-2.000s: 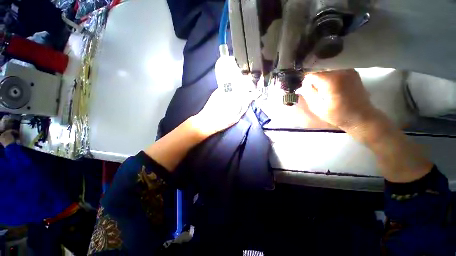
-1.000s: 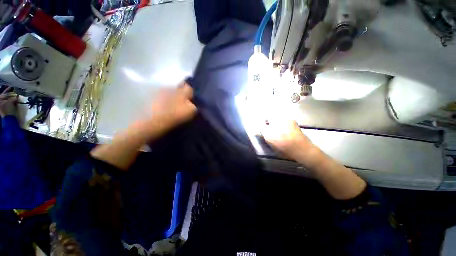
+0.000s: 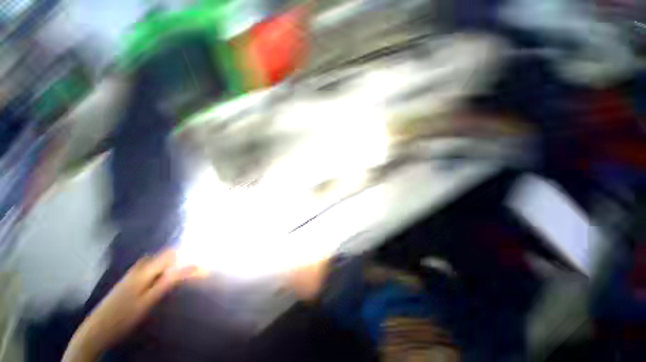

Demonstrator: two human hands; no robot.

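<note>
The picture is strongly blurred. Dark navy cloth runs down the left of the glaring lamp light and spreads in front of me. My left hand lies at the cloth on the lower left of the glare; its grip is too blurred to tell. My right hand is partly washed out at the lower edge of the glare, with a dark sleeve beside it; its fingers are hidden. The off-white sewing machine stretches from the glare to the upper right. Needle and presser foot are lost in the light.
A green basket with dark contents stands behind the machine, beside a red-orange thing. The white table top shows at the left. A pale rectangular object lies at the right over dark surroundings.
The view has swung to the right and blurred, so the machine and glare appear further left and tilted. My left hand now appears near the glare. The green basket has come into view.
</note>
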